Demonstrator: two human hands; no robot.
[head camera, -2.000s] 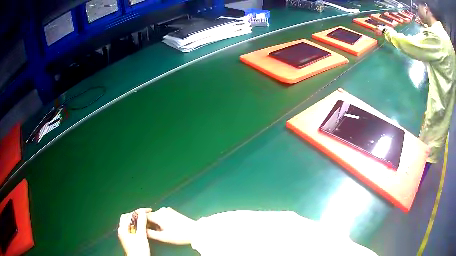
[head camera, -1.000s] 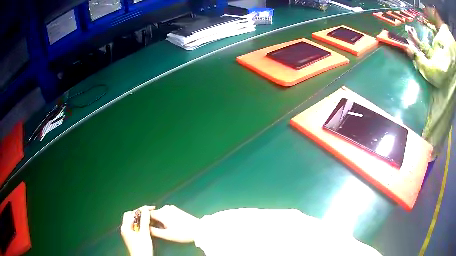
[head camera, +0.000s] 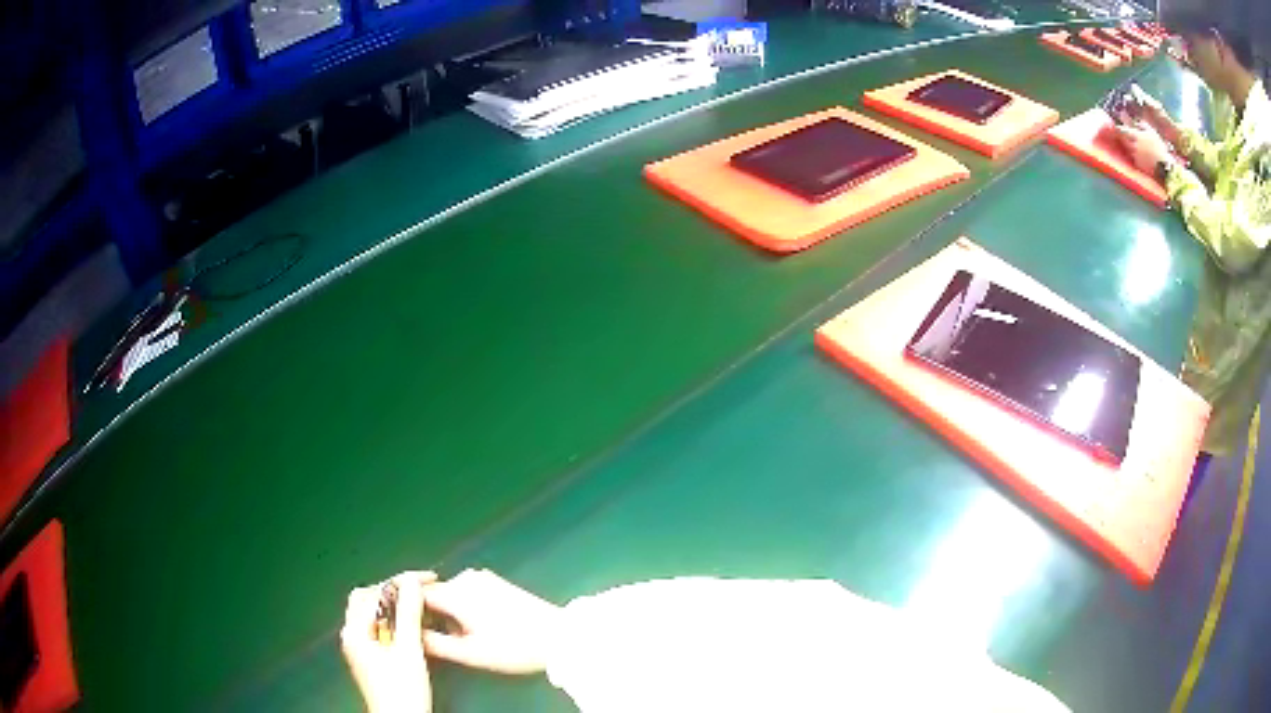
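Note:
My left hand (head camera: 383, 648) is at the lower left, over the green surface, cut off by the bottom edge. Its fingers are closed around a small dark piece with a yellowish-orange part (head camera: 386, 613), too small to name. My right hand (head camera: 488, 623) touches it from the right; its fingertips are hidden behind the left fingers, so whether it grips the piece does not show. A black tablet (head camera: 1031, 365) with a glossy dark screen lies on an orange foam pad (head camera: 892, 379) at the right.
More dark tablets (head camera: 825, 156) lie on orange pads along the curving green belt (head camera: 418, 376). A pad with a dark slab (head camera: 56, 613) is at the left edge. Stacked white-edged sheets (head camera: 592, 87) and thin cables (head camera: 151, 348) lie beyond the belt. A person in yellow (head camera: 1234, 209) stands at the right.
The tablets on the far belt have shifted slightly down and left. The person in yellow has bent over a pad at the far right. My hands are nearly unmoved and still together.

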